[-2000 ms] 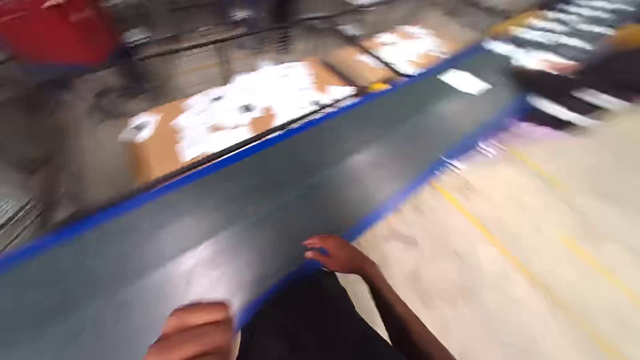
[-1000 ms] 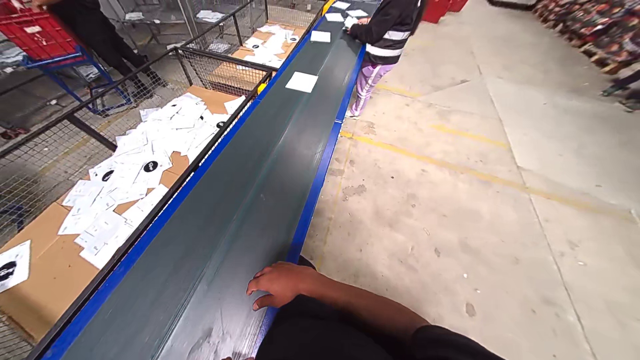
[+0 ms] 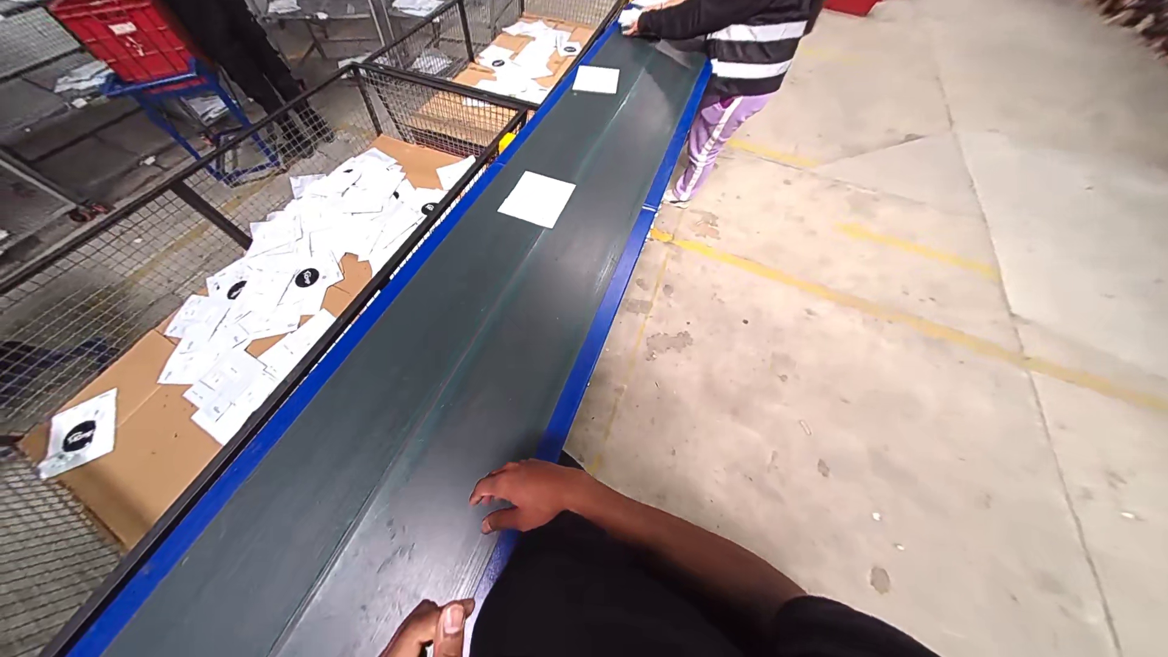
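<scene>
My right hand [image 3: 527,495] rests over the blue near edge of the dark conveyor belt [image 3: 474,365], fingers loosely curled and apart, holding nothing. At the bottom of the view, my left hand [image 3: 431,630] is partly cut off, its thumb near its bent fingers; whether anything is between them cannot be told. A white flat packet [image 3: 537,199] lies on the belt well beyond my hands, and another white packet [image 3: 596,79] lies farther up it. At the far end of the belt, a co-worker's hand [image 3: 630,20] is at some white items.
Left of the belt, a mesh cage holds cardboard [image 3: 137,456] strewn with many white packets [image 3: 274,265]. A second such cage [image 3: 520,59] stands beyond. The co-worker [image 3: 748,55] stands at the belt's right side. A red crate [image 3: 123,36] sits on a blue trolley near another person [image 3: 237,55].
The two white packets on the belt lie nearer to me than one second ago. My left hand shows more at the bottom edge. The view has swung since two seconds ago.
</scene>
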